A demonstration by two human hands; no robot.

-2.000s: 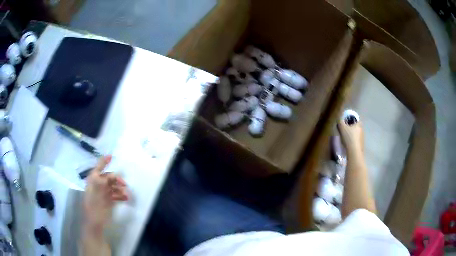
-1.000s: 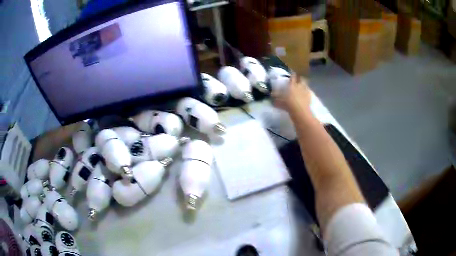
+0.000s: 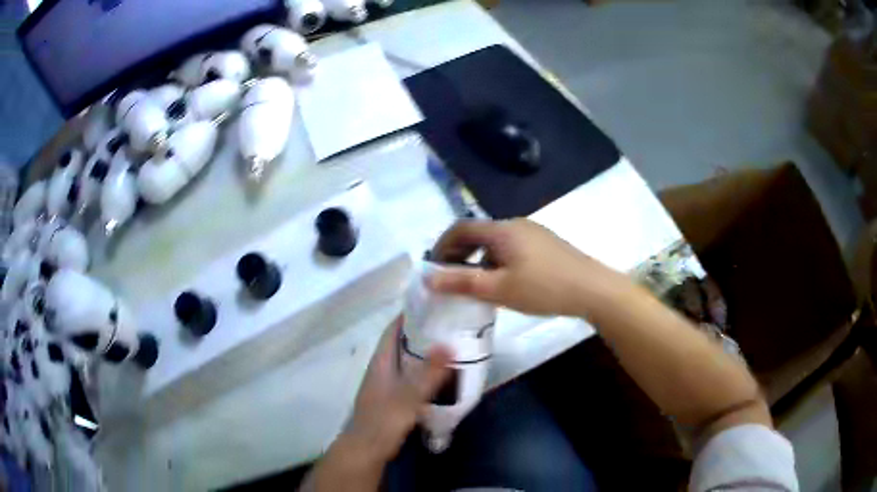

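A white bulb camera (image 3: 452,317) is held above the desk's front edge, head end up and metal screw tip down towards my lap. My left hand (image 3: 394,389) is closed around its lower body, thumb across the front beside a black panel. My right hand (image 3: 524,269) grips the head end from the right, thumb on the white shell and fingers bent over the top. The lens is hidden or too blurred to tell. The long white socket strip (image 3: 298,307) lies left of the hands with black lamp holders (image 3: 258,275) standing on it.
Many bulb cameras (image 3: 178,159) crowd the left and back of the desk below the monitor (image 3: 144,38). A paper sheet (image 3: 356,101), the mouse pad (image 3: 567,163) and mouse (image 3: 505,139) lie behind my hands. An open carton (image 3: 760,259) stands right.
My right hand has come back from the bulb cameras at the rear of the desk to the front. Both hands now hold a bulb camera, and the view has tilted down.
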